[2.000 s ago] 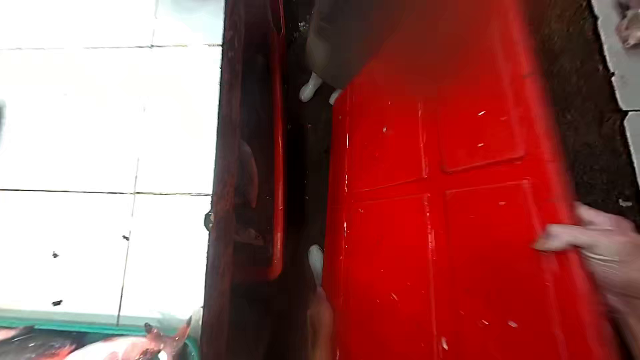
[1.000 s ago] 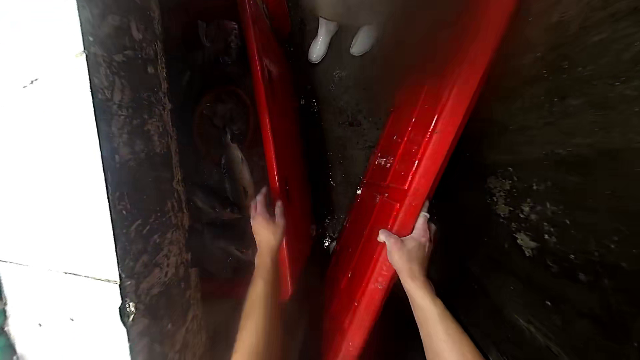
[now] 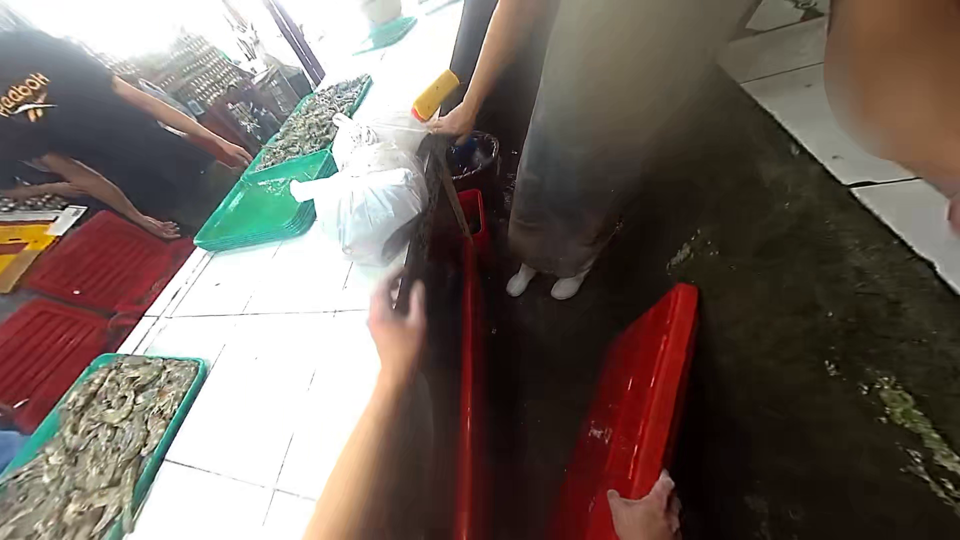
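Note:
My right hand (image 3: 646,510) grips the edge of a red plastic lid (image 3: 637,405), which stands tilted above the dark floor at lower right. My left hand (image 3: 397,322) is at the edge of the white tiled counter (image 3: 277,360), its fingers around or against the dark rim; blur hides how firmly. Between counter and lid runs the long rim of a red plastic bin (image 3: 469,390), whose inside is dark. Left of my left forearm, a green tray (image 3: 196,382) holds a heap of shrimp (image 3: 112,442).
White plastic bags (image 3: 367,195), stacked green trays (image 3: 259,206) and another shrimp tray (image 3: 315,120) stand on the counter. A person (image 3: 585,150) in white boots stands ahead, a hand near a yellow object (image 3: 435,95). Another person (image 3: 90,127) is across the counter beside red crates (image 3: 112,262).
My left hand has moved from the red bin's rim to the counter edge. The lid, seen broad side on at first, is now tilted steeply in my right hand. The view has swung up and left.

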